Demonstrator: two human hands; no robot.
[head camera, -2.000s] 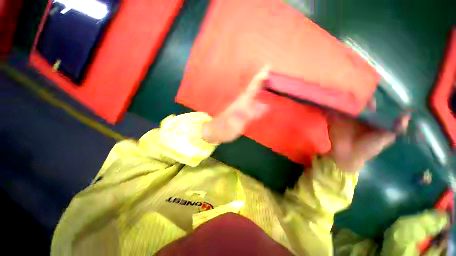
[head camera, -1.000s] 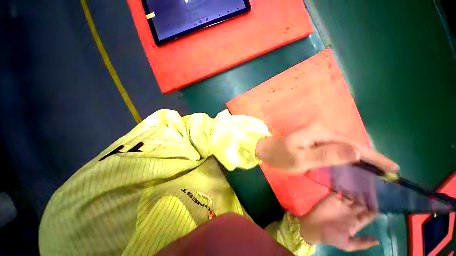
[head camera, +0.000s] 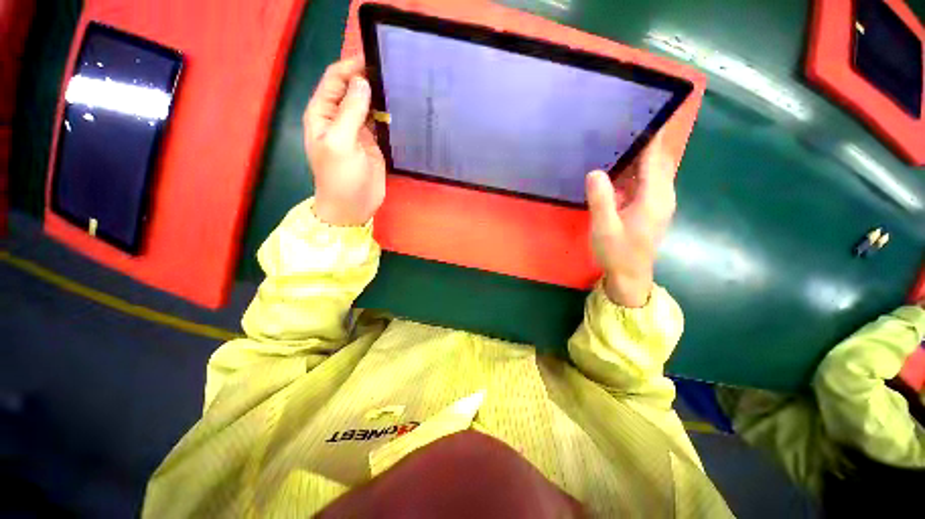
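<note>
A black-edged tablet (head camera: 517, 112) with a lit, pale purple-white screen faces up over a red-orange foam pad (head camera: 487, 233). My left hand (head camera: 343, 147) grips its left short edge, thumb near a small yellow tab (head camera: 382, 118). My right hand (head camera: 634, 218) holds its lower right corner, the thumb on the front edge and the fingers partly hidden behind. Whether the tablet touches the pad or is slightly above it, I cannot tell.
A dark tablet (head camera: 117, 137) lies on another pad (head camera: 223, 132) at the left. A third tablet (head camera: 891, 51) lies on a pad at the upper right. Small dark-and-tan pieces (head camera: 870, 241) lie on the green bench (head camera: 751, 274). Another person's yellow sleeve (head camera: 877, 375) shows at lower right.
The tablet, tilted at the right a second ago, is now over the pad in front of me with its screen facing me. My hands have spread to its two ends, and the view has turned.
</note>
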